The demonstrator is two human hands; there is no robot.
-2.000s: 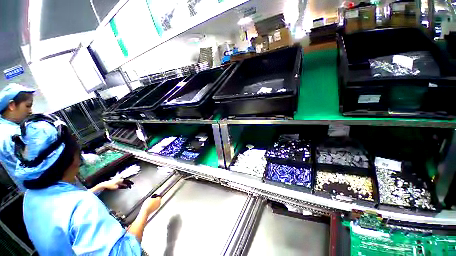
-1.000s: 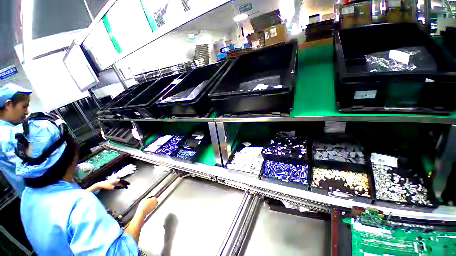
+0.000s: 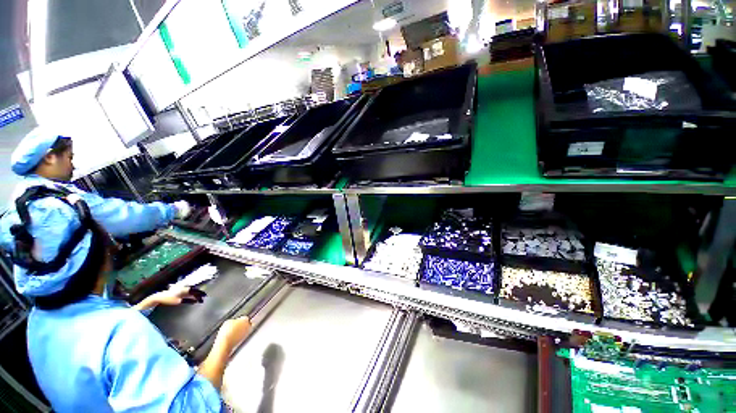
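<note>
Neither of my hands is in the picture. A green circuit board (image 3: pixel 646 389) lies in a reddish-brown frame (image 3: pixel 545 375) at the bottom right, cut off by the picture's edge. Left of it is a bare pale-grey metal plate (image 3: pixel 468 373) on the conveyor. On the lower shelf in front stand bins of white components (image 3: pixel 395 255), blue components (image 3: pixel 457 273), yellowish-cream components (image 3: pixel 549 288) and more white components (image 3: pixel 641 294). Behind the blue and cream ones are bins of dark components (image 3: pixel 458 234) and grey-looking pieces (image 3: pixel 542 242).
Large black totes (image 3: pixel 403 165) stand on the green-matted upper shelf (image 3: pixel 507 129), some holding plastic bags (image 3: pixel 637 93). A metal rail (image 3: pixel 379 367) divides the conveyor. Two people in blue smocks and caps (image 3: pixel 105 355) are at the left, with hands over the line.
The farther person at the left has stretched an arm out toward the shelf. The view has shifted slightly. The nearer person's hands have hardly moved.
</note>
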